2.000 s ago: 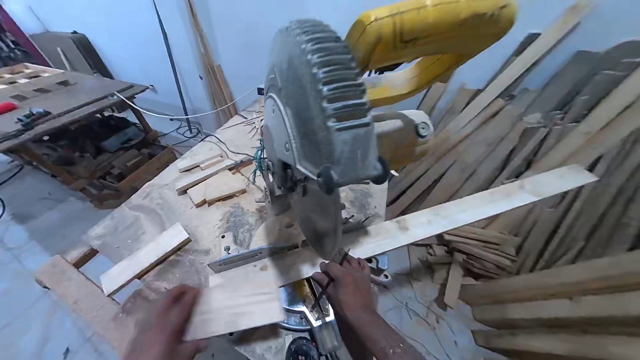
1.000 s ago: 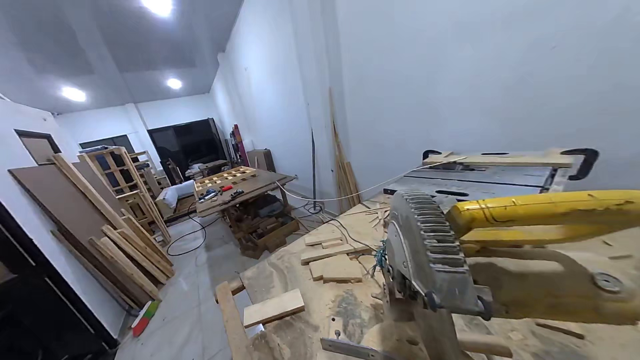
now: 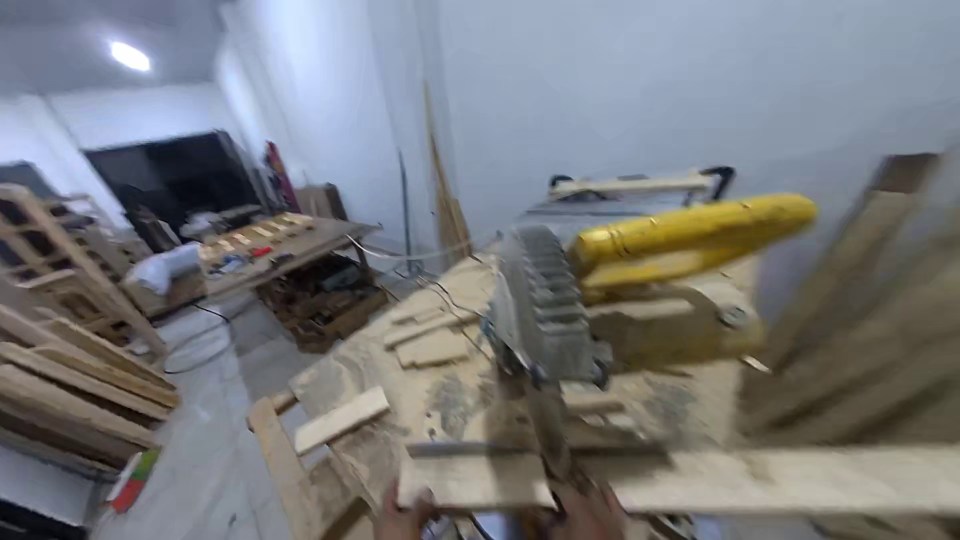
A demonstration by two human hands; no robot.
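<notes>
A miter saw with a yellow handle [image 3: 697, 232] and a ridged grey blade guard [image 3: 544, 300] stands on the wooden bench. Its blade is down between a short board piece [image 3: 476, 480] on the left and a long board [image 3: 780, 480] running out to the right, both along the metal fence [image 3: 465, 448]. My left hand [image 3: 405, 516] touches the near edge of the short piece at its left end. Just below the blade, my right hand [image 3: 589, 514] is at the near edge of the boards; blur hides its exact hold. Both hands are partly cut off by the frame's bottom.
Offcuts [image 3: 431, 345] and a loose board [image 3: 341, 420] lie left of the saw. Planks [image 3: 862, 337] lean at the right. Behind stands a table with clamps [image 3: 720, 180]. A worktable [image 3: 300, 255] and stacked boards [image 3: 75, 375] are at the left, with a cable on the floor.
The view has swung upward and left, then partly back down. My hands, out of view one second ago, show again at the bottom edge. The left hand, apart from the board two seconds ago, now touches it.
</notes>
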